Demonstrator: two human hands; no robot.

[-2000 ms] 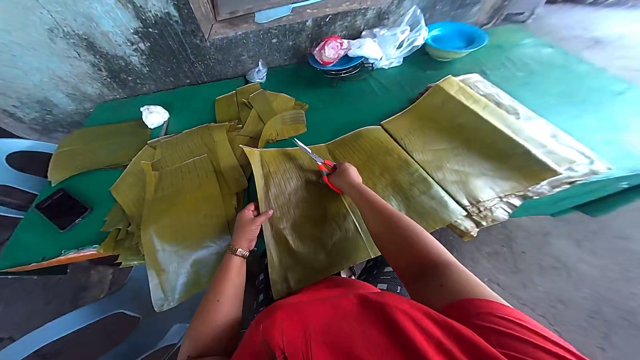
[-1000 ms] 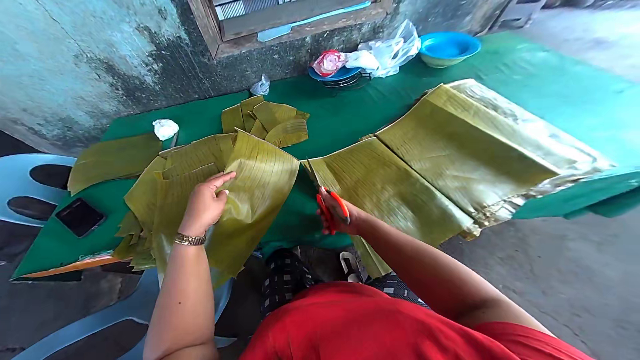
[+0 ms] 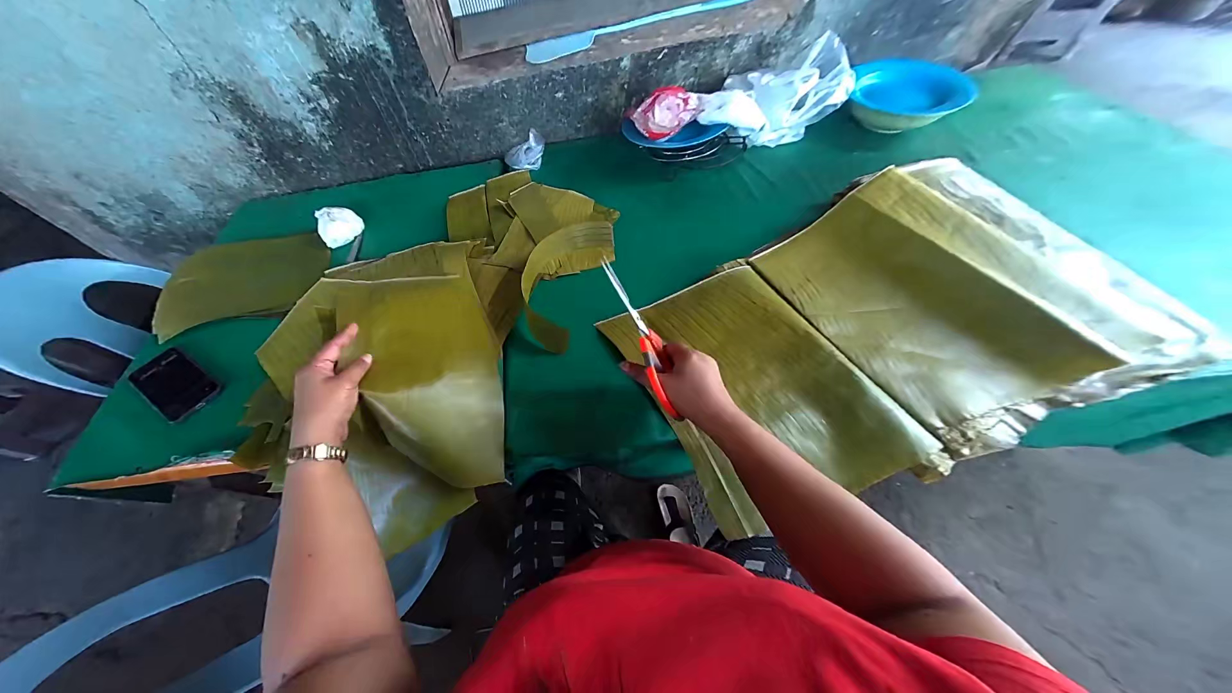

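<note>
My right hand (image 3: 688, 385) grips orange-handled scissors (image 3: 654, 361). Their blades point up and left, the tips by a curved leaf strip (image 3: 568, 252) at the edge of a small heap of cut leaf pieces (image 3: 520, 207). Right of the scissors a long banana leaf (image 3: 780, 371) lies on the green-covered table, its far part over a thick folded stack of leaves (image 3: 943, 279). My left hand (image 3: 327, 385) rests with fingers apart on the left pile, at the edge of a cut leaf piece (image 3: 419, 356); whether the thumb pinches it is unclear.
A black phone (image 3: 175, 384) and a separate leaf piece (image 3: 241, 284) lie at the left, near a crumpled white bag (image 3: 339, 226). Along the wall stand a blue plate (image 3: 688, 136), a clear plastic bag (image 3: 799, 91) and a blue basin (image 3: 912, 91). Light-blue plastic chairs (image 3: 77, 313) stand beside the table.
The leaf piece my left hand held at the middle has come away from the long leaf and lies on the left pile. A curved strip now lies at the small heap, where the scissors have moved up.
</note>
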